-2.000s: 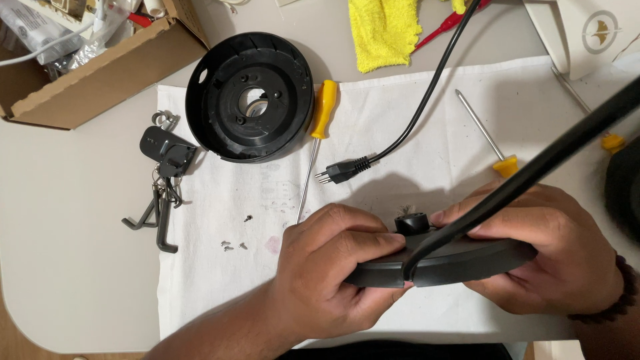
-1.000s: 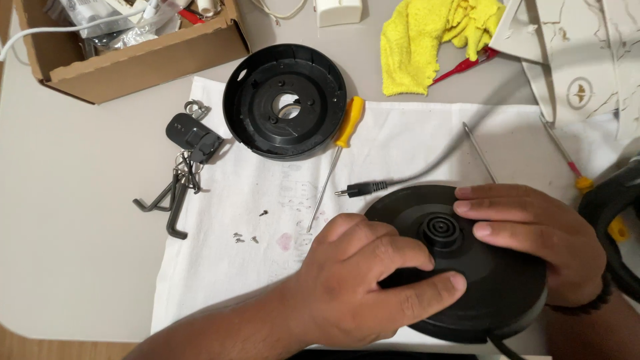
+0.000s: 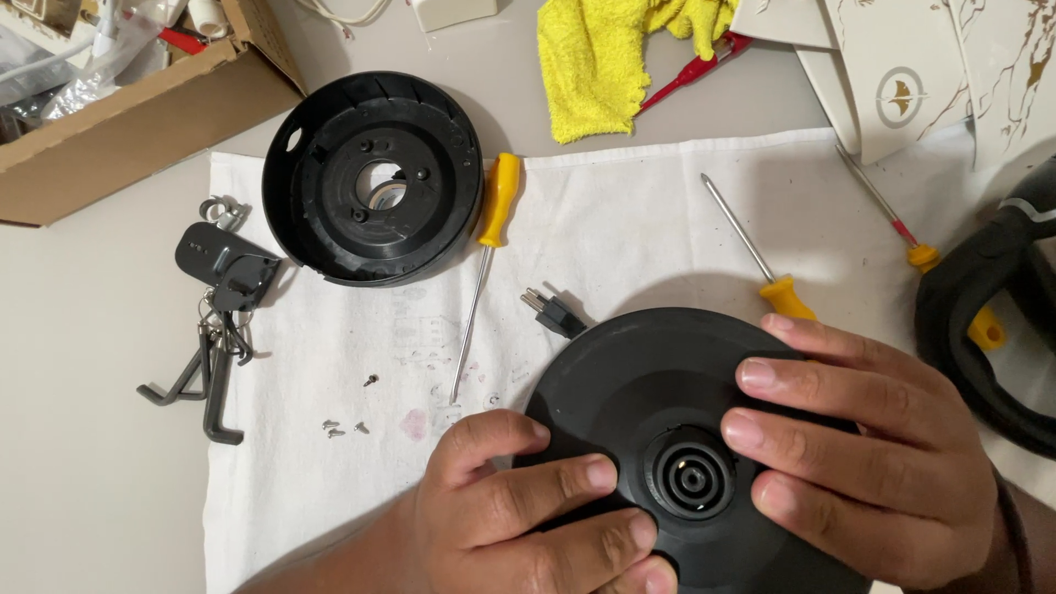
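Note:
A round black kettle power base [image 3: 627, 388], with a ringed connector [image 3: 690, 473] at its centre, faces up over the white cloth [image 3: 330, 495]. My left hand [image 3: 528, 511] grips its left side, fingertips near the connector. My right hand [image 3: 866, 445] holds its right side, fingers spread on top. The undersides of both hands' grip are hidden. A three-pin plug [image 3: 554, 313] shows beyond the base's far edge. To the upper left lies an open round black plastic housing [image 3: 330, 148]. Beside it rests a yellow-handled screwdriver [image 3: 498, 206]. Several small screws [image 3: 333, 429] lie left of my left hand.
At left are hex keys and a black holder [image 3: 216, 252]; a cardboard box [image 3: 148, 132] stands behind. A yellow cloth [image 3: 590, 74] and red screwdriver [image 3: 689, 76] lie at the back. Two more screwdrivers [image 3: 738, 227] and a black curved object [image 3: 949, 305] are at right, below white decorated pieces [image 3: 874, 66].
The base was edge-on between my hands two seconds ago and now shows its connector face. My right hand's fingers have spread over its top. The plug now shows close to the base's far edge.

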